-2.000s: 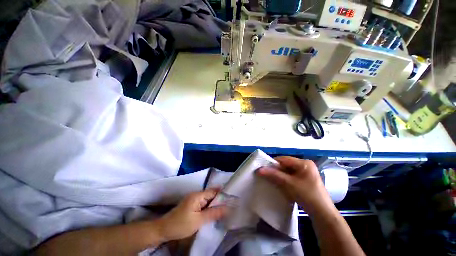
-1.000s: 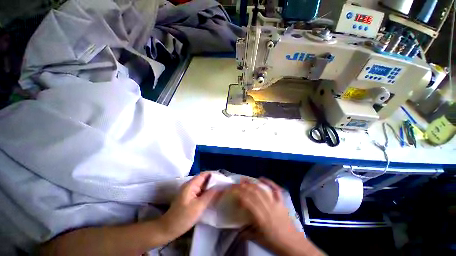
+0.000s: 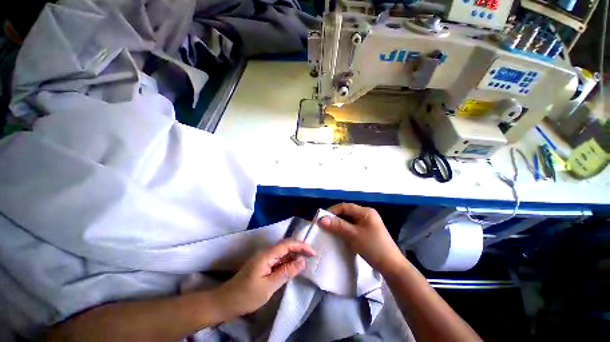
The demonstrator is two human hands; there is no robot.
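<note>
A large light grey cloth [image 3: 154,180] lies in folds over the left side and the lap. My left hand [image 3: 267,275] pinches its folded edge between thumb and fingers, below the table's front edge. My right hand [image 3: 358,230] grips the top corner of the fold, just right of and above my left hand. The cloth end hangs down below both hands. The cream-white sewing machine [image 3: 461,100] stands on the table ahead, its needle area lit yellow, with no cloth seen under the needle.
Black-handled scissors [image 3: 431,165] lie on the white table [image 3: 267,157] right of the needle. A white roll [image 3: 455,247] hangs under the table. Thin sticks [image 3: 545,162] and a yellow-green bottle [image 3: 588,157] are at the right. Darker grey cloth [image 3: 267,30] is heaped behind left.
The hands have moved from bunching the cloth to pinching a folded corner, now further apart. The right hand has risen slightly. The view has shifted a little.
</note>
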